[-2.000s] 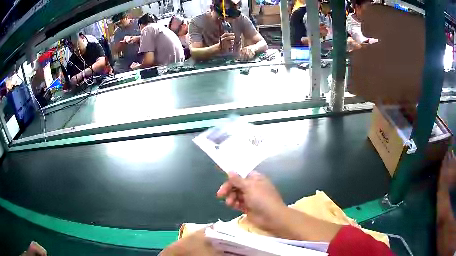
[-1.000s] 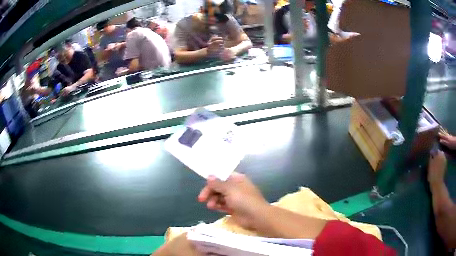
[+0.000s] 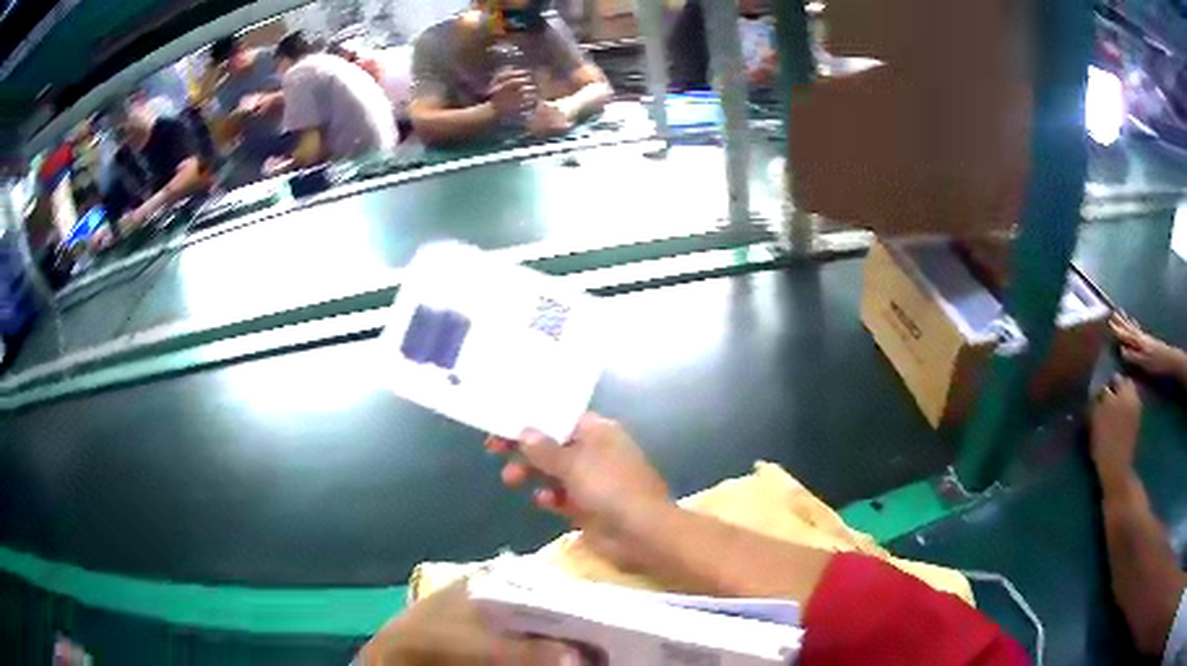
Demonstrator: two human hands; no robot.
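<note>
My right hand (image 3: 592, 484), in a red sleeve, holds one white user manual (image 3: 492, 341) by its lower corner above the dark belt. Its cover shows two dark upright shapes and a QR code. My left hand (image 3: 449, 635), at the bottom edge and partly cut off, holds a manual stack (image 3: 651, 622) with its edges showing. Crumpled yellow kraft wrapping paper (image 3: 768, 501) lies behind and under the stack, partly hidden by my right forearm.
An open brown product carton (image 3: 918, 341) with pale foam inside stands on the conveyor belt (image 3: 260, 488) behind the green frame post (image 3: 1035, 247). Another person's hands (image 3: 1119, 390) are at its right. A white wire loop (image 3: 1022, 601) is at bottom right. Several people sit across the line.
The view has shifted, so the carton and post appear further left. The held manual now shows its cover more squarely and appears further left. Another person's hands show more fully at right.
</note>
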